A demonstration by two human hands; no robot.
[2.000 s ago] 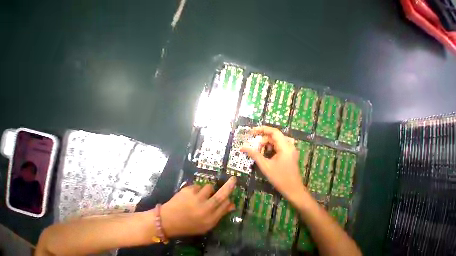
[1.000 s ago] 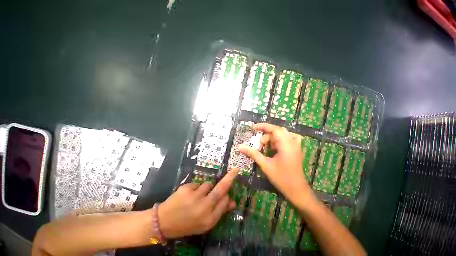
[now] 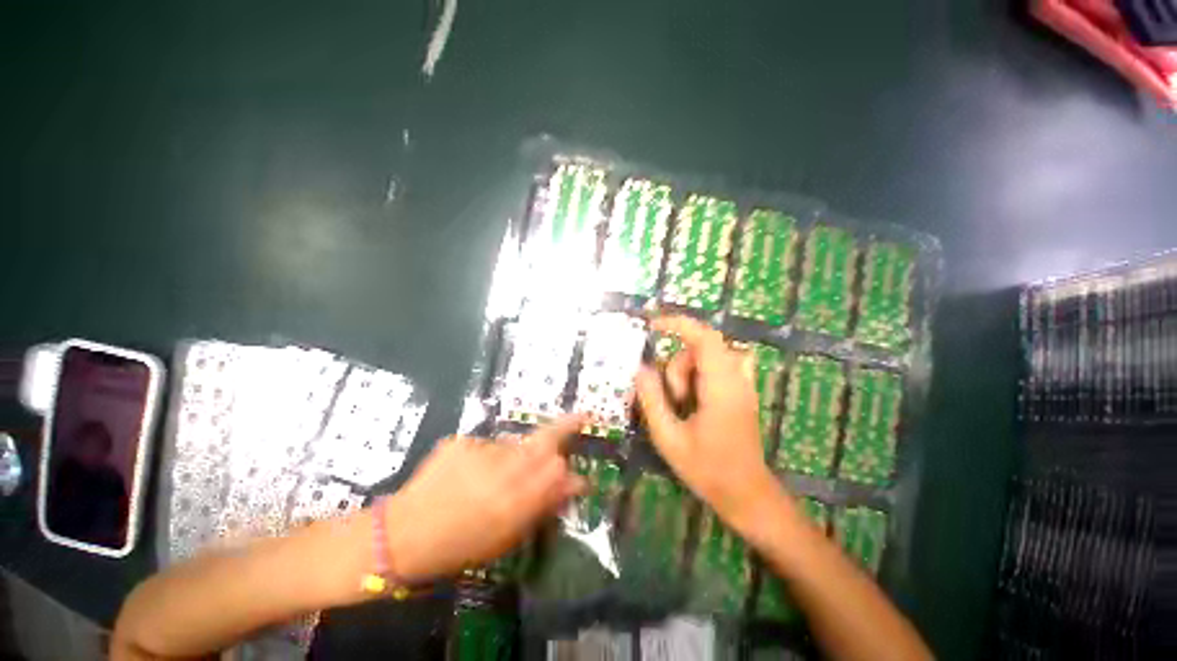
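A whitish dotted dome sheet [image 3: 609, 366] lies over a circuit board in the second row, second column of the clear blister tray [image 3: 932, 278]. The covered board [image 3: 536, 362] left of it also looks white. My left hand [image 3: 484, 497] is blurred, its index fingertip at the lower edge of the sheet and its other fingers bent with nothing visible in them. My right hand [image 3: 707, 407] is at the sheet's right side, thumb and index finger apart; whether they touch or grip its edge is unclear. Bare green boards [image 3: 764, 265] fill cells to the right.
White dotted sheet stock [image 3: 258, 439] lies left of the tray, beside a smartphone [image 3: 97, 446]. Tall ribbed stacked trays [image 3: 1097, 452] stand at the right. A red bin [image 3: 1110, 52] is at the upper right corner. Pale rectangles [image 3: 678, 642] show at the bottom edge.
My left hand has moved slightly up and left. My right hand stays beside the sheet, its thumb now nearer the sheet's right edge. The view has shifted, and pale rectangles now show at the bottom.
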